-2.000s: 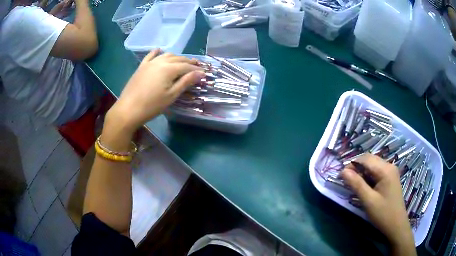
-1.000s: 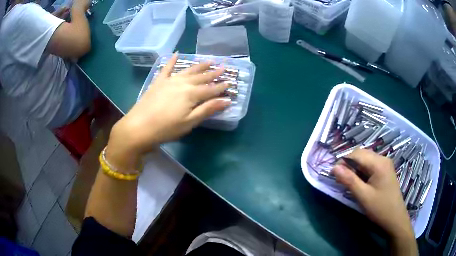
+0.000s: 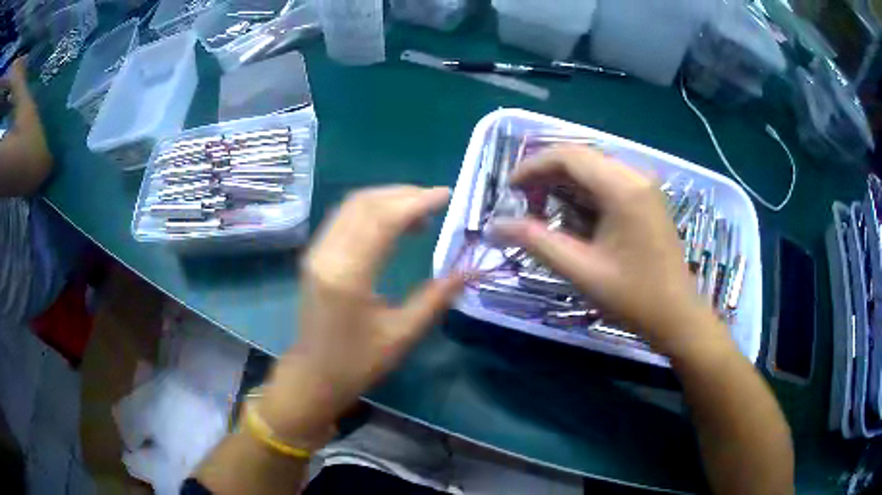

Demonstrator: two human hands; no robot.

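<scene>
The clear packing box (image 3: 308,184) at the left holds rows of silver metal cylinders (image 3: 247,174) with reddish leads towards the middle. The white parts tray (image 3: 749,280) in front of me holds many loose wired cylinders (image 3: 720,242). My left hand (image 3: 372,271) is blurred, between box and tray, with thumb and fingers apart at the tray's left rim and nothing seen in it. My right hand (image 3: 609,232) is over the tray, thumb and fingers curved around a blurred silvery patch. I cannot tell whether it grips a cylinder there.
Behind the packing box are a flat grey square (image 3: 266,87), likely a scale, and an empty clear box (image 3: 145,101). A pen (image 3: 503,68) lies behind the tray near a white cable (image 3: 720,145). A smartphone (image 3: 793,309) and stacked trays (image 3: 861,319) are at right. Another person's arm (image 3: 24,135) shows at left.
The view has turned right, so box and tray appear further left. My left hand has left the packing box and come to the tray's left rim. The box's rows are uncovered.
</scene>
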